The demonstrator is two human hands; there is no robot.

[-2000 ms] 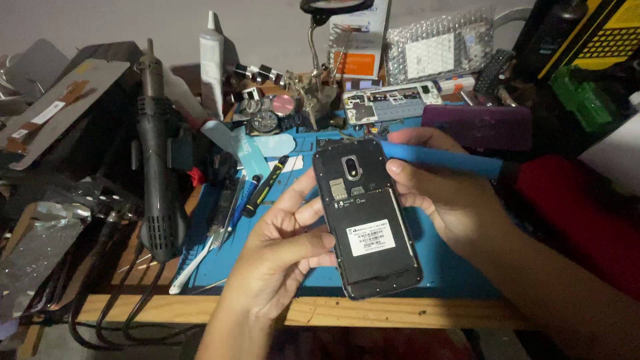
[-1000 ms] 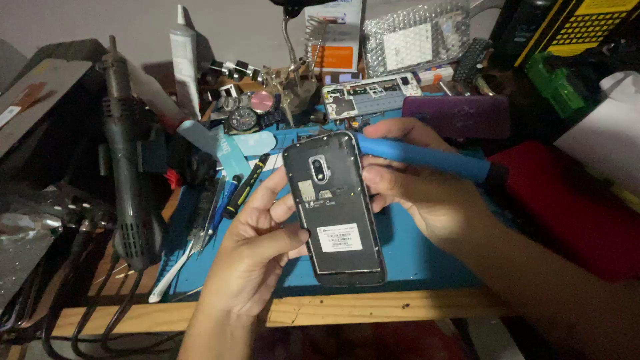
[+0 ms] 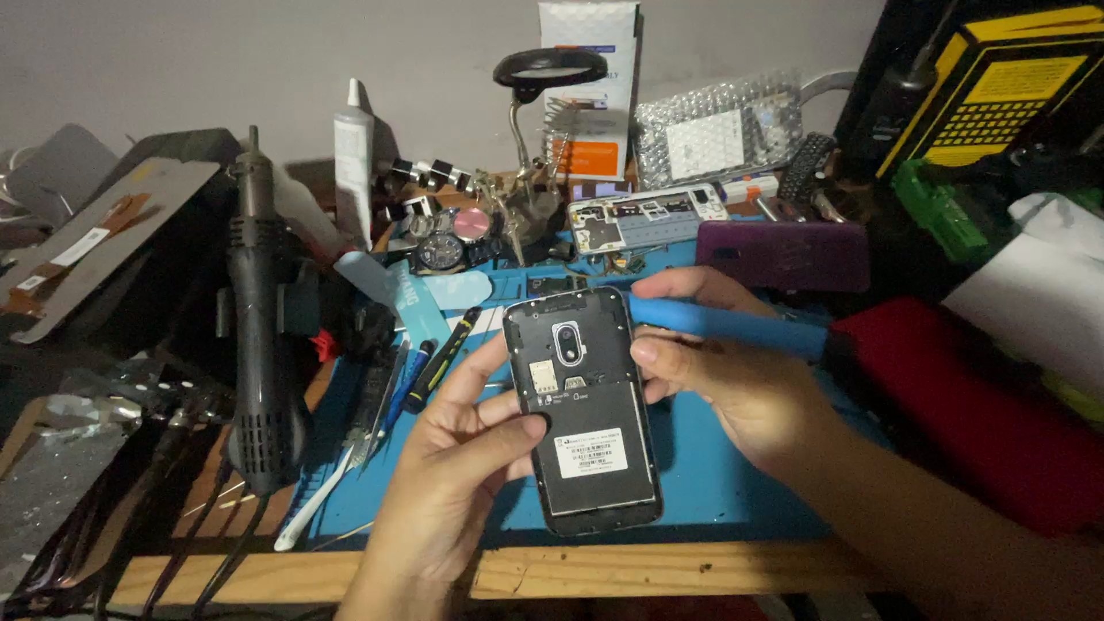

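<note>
A black smartphone [image 3: 595, 405] without its back cover is held nearly upright, its battery bay, camera and a white printed label facing me. My left hand [image 3: 466, 448] grips its left edge, thumb on the rim and fingers behind. Between the thumb and fingers of my right hand [image 3: 716, 362] is a blue handle-like tool [image 3: 724, 326], its near end against the phone's upper right edge. The tool's tip is hidden. Beneath lies a blue work mat [image 3: 733, 483].
A hot-air gun [image 3: 263, 345] stands at left beside screwdrivers [image 3: 442, 360] and a white brush-like tool [image 3: 323, 500]. Behind are wristwatches [image 3: 442, 252], a magnifier [image 3: 550, 67], an opened phone [image 3: 647, 216] and a purple phone cover [image 3: 783, 256]. A red cloth-like item [image 3: 966, 405] lies right.
The view has shifted somewhat. Both hands keep their hold on the phone and the blue tool; nothing else has plainly changed.
</note>
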